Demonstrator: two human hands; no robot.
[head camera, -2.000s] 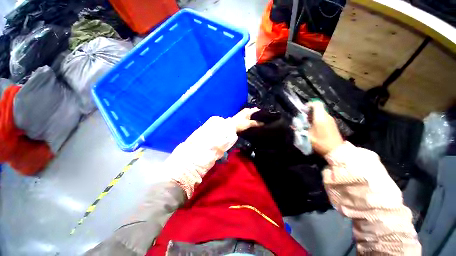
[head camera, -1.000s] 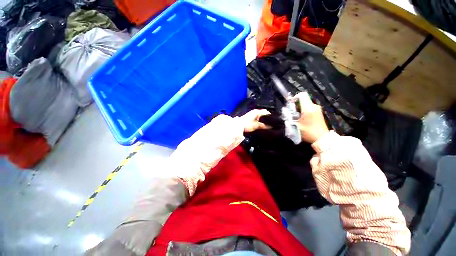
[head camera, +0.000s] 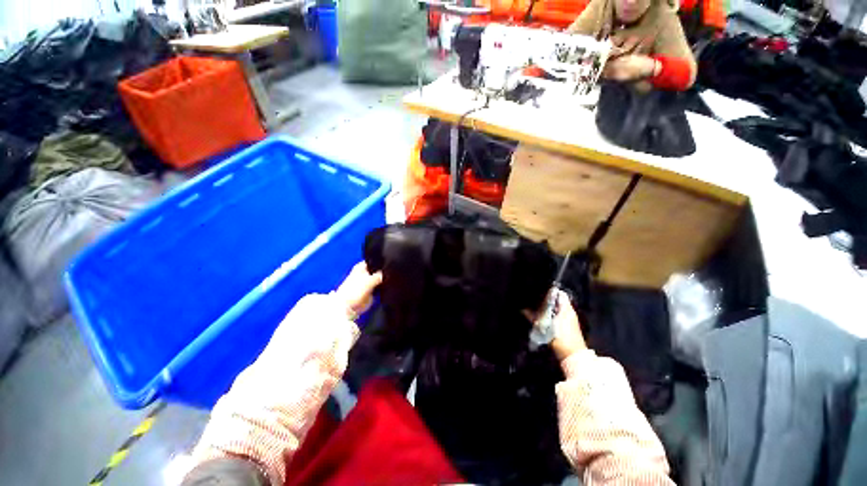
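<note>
A black sewn bag piece (head camera: 447, 285) is held up and spread between my hands over my lap, with its lower part hanging down. My left hand (head camera: 360, 288) grips its left edge. My right hand (head camera: 563, 325) is at its right edge and holds the scissors (head camera: 561, 275), blades pointing up, with pale wrapping at the grips. The fingers of my right hand partly hide behind the piece and the wrapping. The red apron (head camera: 390, 439) lies over my lap.
The blue bin (head camera: 276, 275) stands at the left. A black pile (head camera: 627, 332) lies in front of the plywood-sided sewing table (head camera: 608, 214). A person (head camera: 656, 47) works behind the white sewing machine (head camera: 532, 57). An orange bin (head camera: 195, 114) stands farther back.
The view has tilted up, showing the sewing machine and a person. The black piece is now raised and spread between my hands, which have moved farther apart.
</note>
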